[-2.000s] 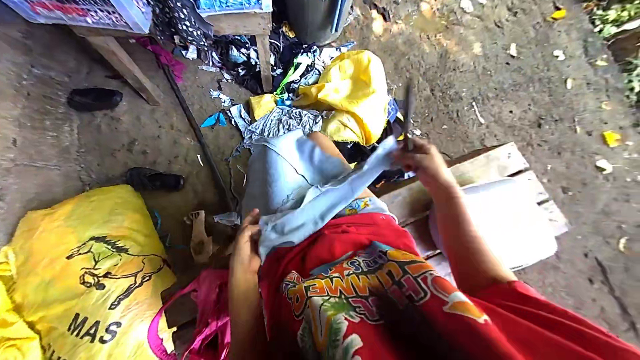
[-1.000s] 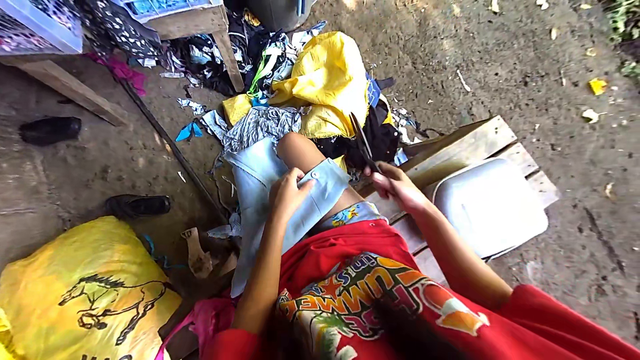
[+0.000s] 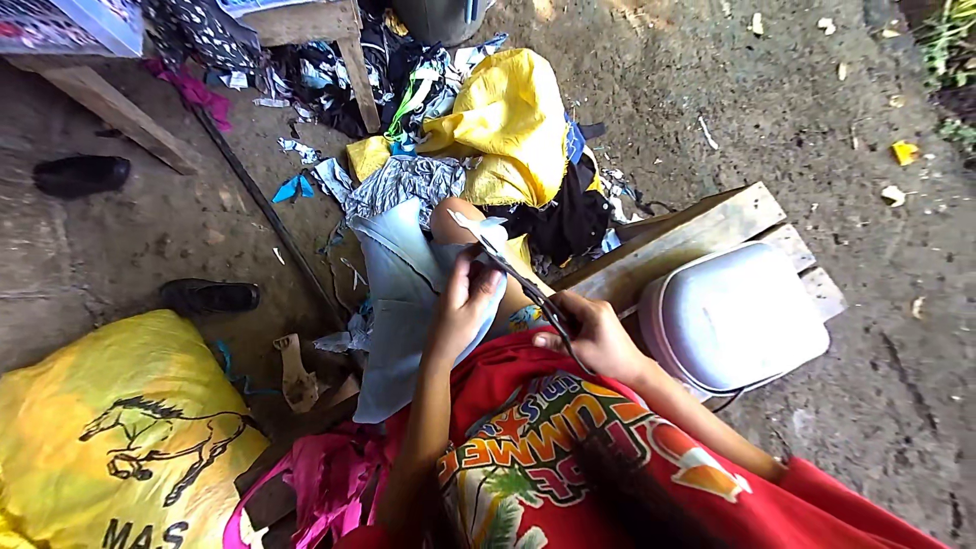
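My left hand (image 3: 467, 293) grips a piece of light blue cloth (image 3: 396, 328) that lies over my lap and hangs down beside my leg. A narrow part of this cloth stands up beyond my left fingers, beside my bare knee. My right hand (image 3: 591, 335) holds a pair of dark metal scissors (image 3: 534, 293) by the handles, with the blades pointing away toward my left hand and the raised cloth edge. Whether the blades are parted cannot be told. The blades' tips meet or overlap the cloth.
A wooden bench (image 3: 709, 229) bears a white lidded container (image 3: 740, 320) at my right. Ahead lie a yellow sack (image 3: 511, 114) and fabric scraps (image 3: 412, 183). A full yellow sack (image 3: 122, 412), pink cloth (image 3: 335, 473), dark shoes (image 3: 210, 296) and a long rod (image 3: 259, 198) are at my left.
My left hand has shifted its hold on the light blue cloth. The scissors, upright beside the cloth a second ago, now slant toward the cloth edge near my left hand.
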